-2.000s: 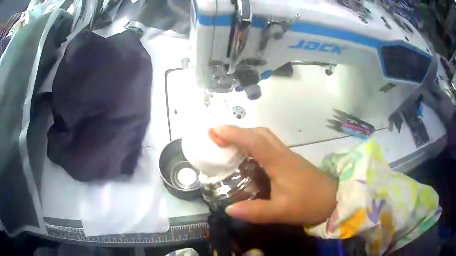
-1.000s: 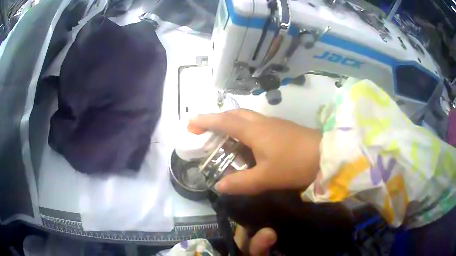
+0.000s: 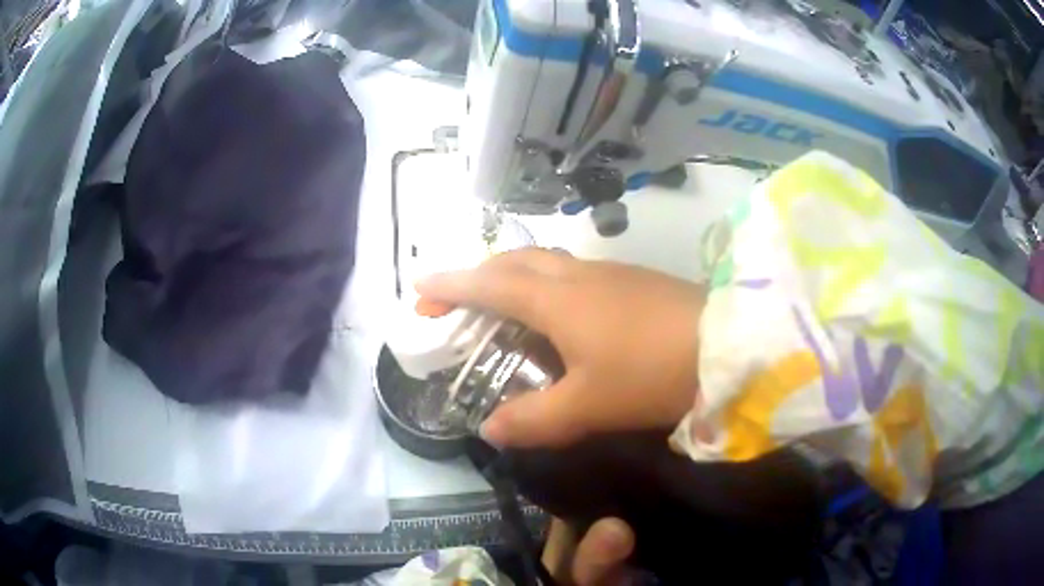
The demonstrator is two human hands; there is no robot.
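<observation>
The black vacuum flask [image 3: 675, 498] is tilted, its white stopper [image 3: 433, 341] low over the flask cup [image 3: 398, 414] on the table. My right hand [image 3: 595, 343] grips the flask at its steel neck, with a finger on the orange button. My left hand [image 3: 590, 549] is at the bottom edge, partly cut off, with its fingers at the underside of the flask. A dark strap hangs beside the flask neck. The stopper and my right hand hide part of the cup, and liquid cannot be told clearly.
The sewing machine [image 3: 641, 115] stands behind the flask, with its lit needle area close to my right hand. A dark purple-grey cloth [image 3: 246, 229] lies left, over a white fabric piece [image 3: 286, 469]. Grey garment pieces [image 3: 40, 275] lie far left. A tape measure [image 3: 447, 529] runs along the front edge.
The flask has tipped from more upright to a low tilt with its stopper over the cup. My left hand has come into clearer view beneath it. The camera view has shifted slightly.
</observation>
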